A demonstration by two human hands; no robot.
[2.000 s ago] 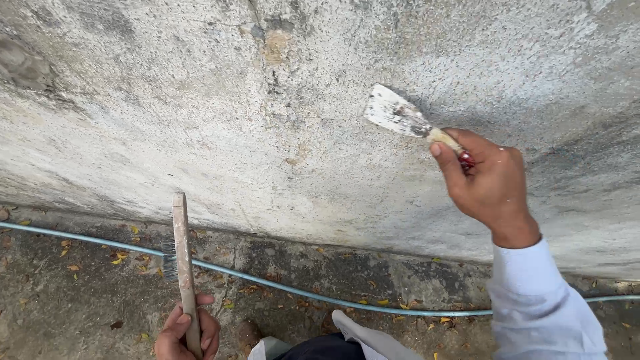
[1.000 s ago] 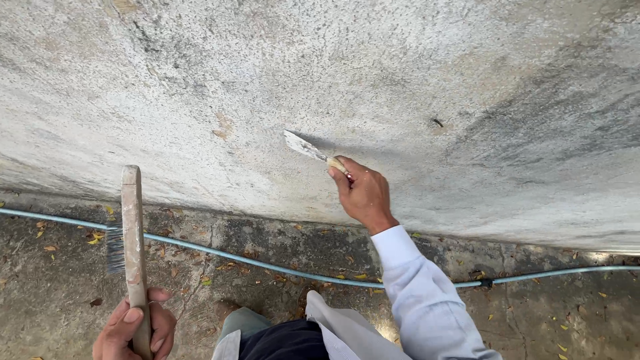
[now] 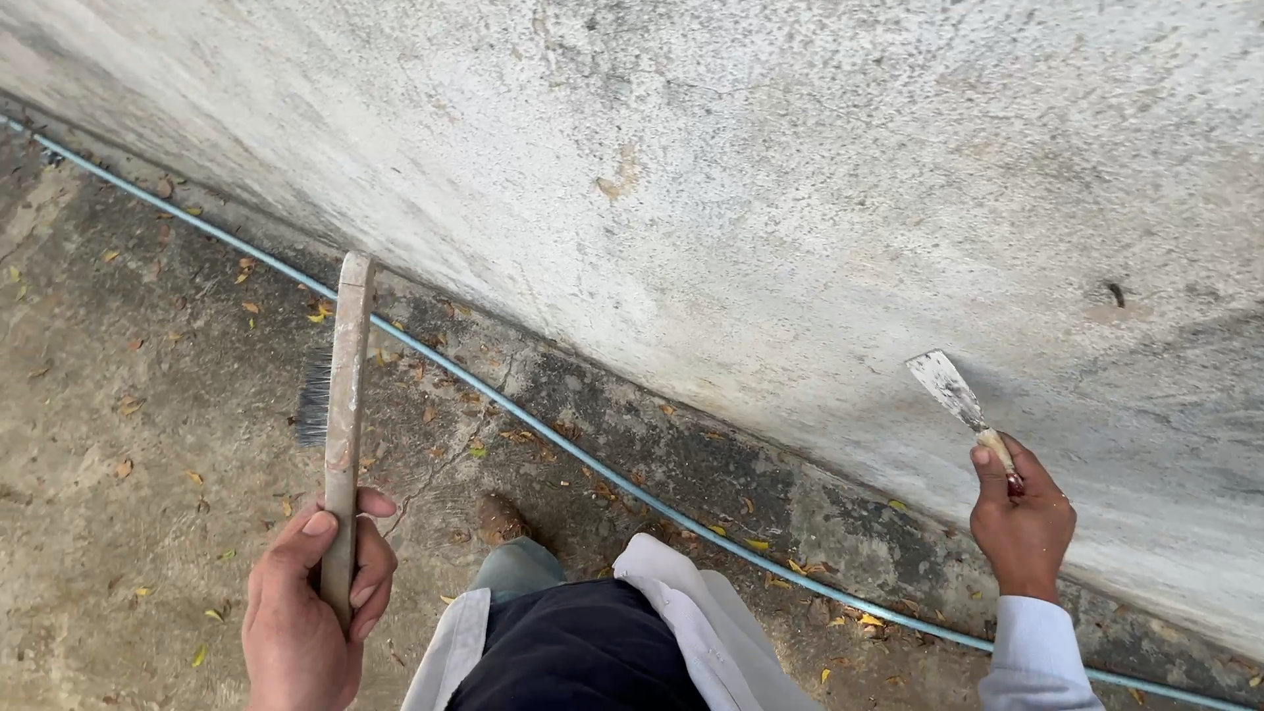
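At the lower left, my left hand (image 3: 311,602) grips the handle of a wooden wire brush (image 3: 348,395), held upright with its dark bristles facing left. My right hand (image 3: 1022,518), at the right, holds a putty knife (image 3: 946,385) by its light handle with a red end. The knife's metal blade is smeared with white and points up and left, close to the weathered concrete wall (image 3: 750,237); whether it touches the wall I cannot tell.
A light-blue hose or pipe (image 3: 553,434) runs along the foot of the wall over a stained concrete floor (image 3: 148,533) scattered with fallen leaves. My shoe (image 3: 502,518) stands near it. A small dark mark or hole (image 3: 1116,294) shows in the wall at right.
The view has turned, so wall and hose now slant down to the right. Both hands still hold their tools; my right hand with the putty knife is lower on the wall than before.
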